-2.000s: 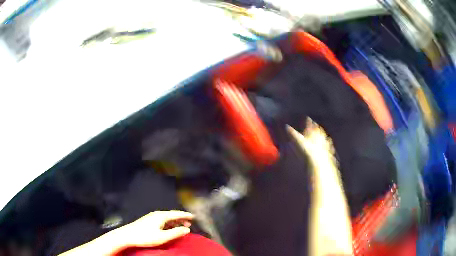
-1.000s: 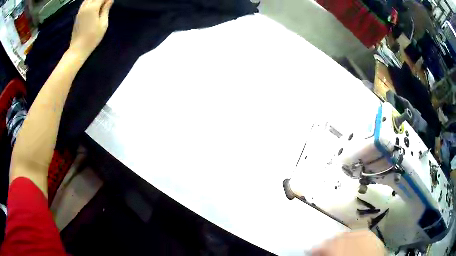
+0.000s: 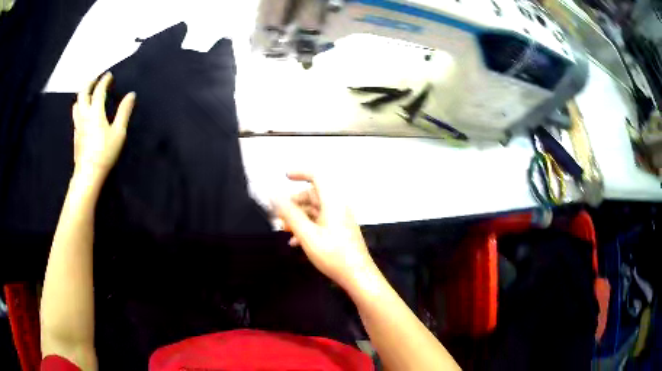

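Observation:
A large dark garment panel lies over the left part of the white table and hangs over its front edge. My left hand rests on the panel with its fingers spread. My right hand is at the table's front edge, just right of the panel, with its fingers partly curled. Whether it touches or pinches the cloth's edge cannot be told. The white sewing machine with a blue stripe stands above and to the right of the panel. The cloth is not under its needle area.
Thin black strips and a slim dark tool lie on the machine bed. Scissors and a dark-handled tool lie at the table's right end. A red basket holding dark cloth is below right.
The view has swung, so the machine now shows at the top. The dark panel now lies beside the machine bed. Both hands have come to the front part of the table.

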